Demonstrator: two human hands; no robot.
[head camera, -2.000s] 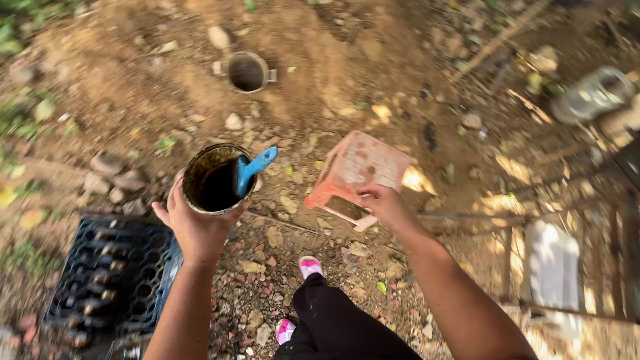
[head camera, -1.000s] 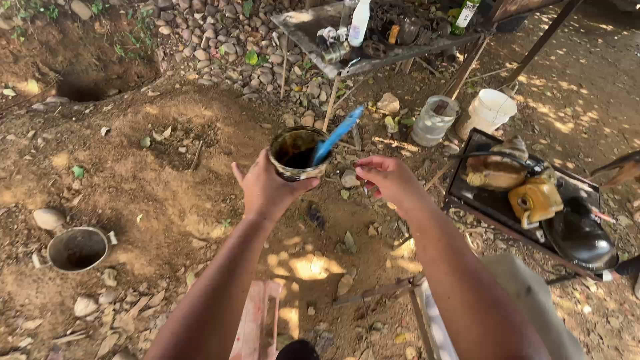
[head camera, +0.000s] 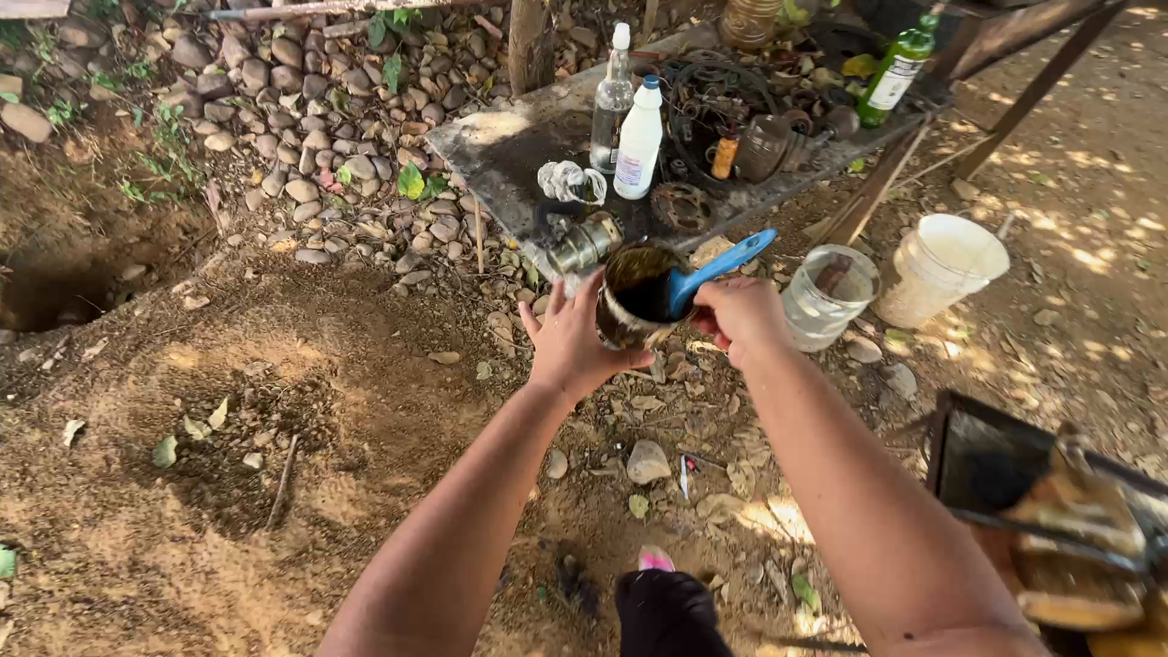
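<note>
My left hand (head camera: 577, 345) holds a round can (head camera: 630, 315) with dark contents, its fingers around the left side and underneath. A blue-handled paintbrush (head camera: 725, 265) leans in the can, its bristle end down in the dark contents and its handle over the right rim. At the can's right side is my right hand (head camera: 741, 315), fingers bent just below the brush handle; whether they grip the rim is hidden. Beyond the can, at the near corner of a low dark table (head camera: 511, 173), lies a metal can on its side (head camera: 586, 245).
The table bears a white plastic bottle (head camera: 639, 141), a clear bottle (head camera: 610, 109), a green bottle (head camera: 899, 78) and greasy metal parts. Right of my hands stand a clear plastic container (head camera: 829, 297) and a white bucket (head camera: 944, 269). A black tray (head camera: 990, 456) is lower right, a pit (head camera: 55, 283) left.
The view has swung from the stool and bottle crate to the table. My right hand left the stool's edge and has come to the can's side. The can stays in my left hand.
</note>
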